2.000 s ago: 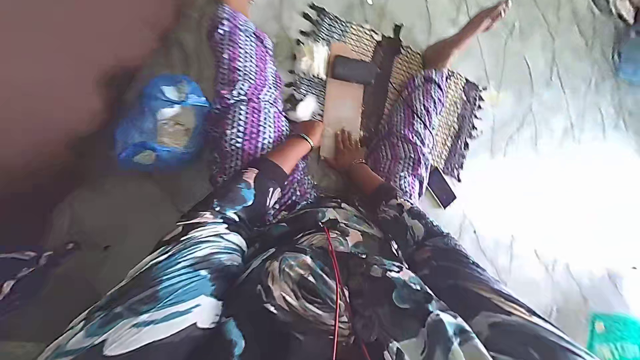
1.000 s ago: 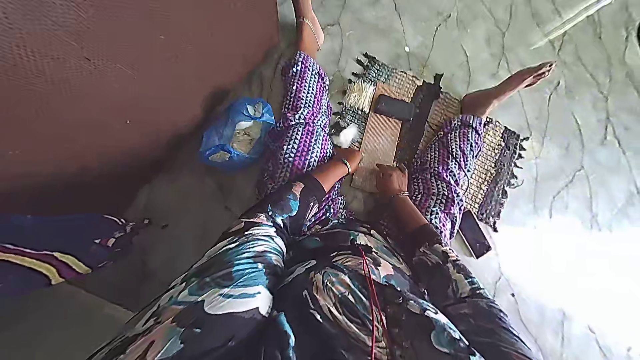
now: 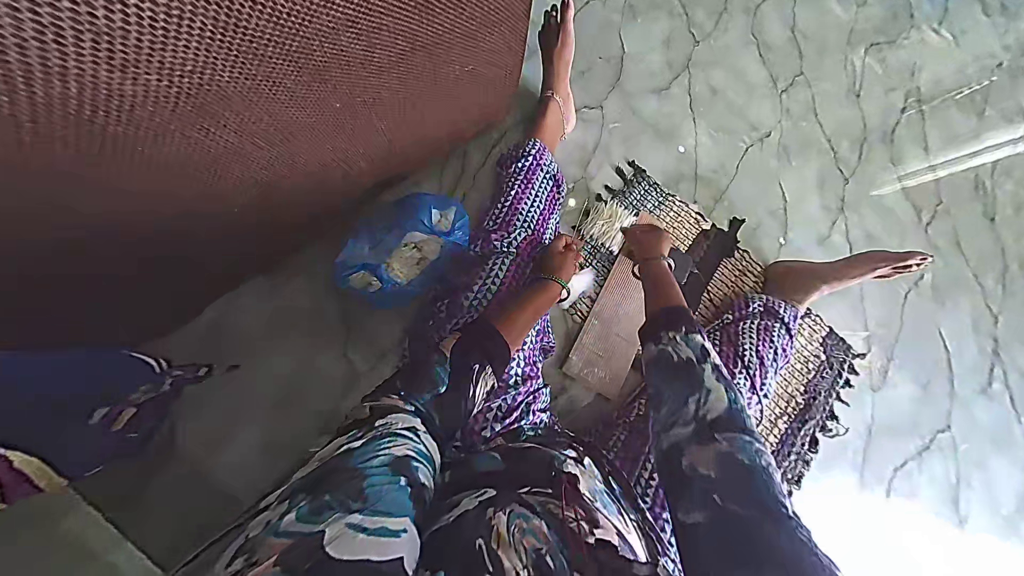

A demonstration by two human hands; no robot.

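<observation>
My left hand (image 3: 560, 256) is closed with a thin stick rising from its fingers, just above my patterned trouser leg. Curled fingers of my right hand (image 3: 646, 242) are over the upper end of a flat wooden board (image 3: 612, 328), beside a bundle of thin white strands (image 3: 608, 220); whether they grip anything is unclear. Partly hidden behind that hand is a dark block-like object (image 3: 682, 266). A tuft of white cotton (image 3: 579, 288) lies below my left hand. Board and bundle rest on a woven fringed mat (image 3: 724, 280) between my legs.
A blue plastic bag (image 3: 408, 248) holding off-white material lies left of my leg. Large brown textured furniture (image 3: 264, 128) fills the upper left. Dark blue cloth (image 3: 72, 408) lies at the far left. My bare feet extend over the marbled floor (image 3: 808, 104).
Both hands were low on the board; my right hand has moved up to its upper end, and my left is now beside the strands with a thin stick. The view has shifted.
</observation>
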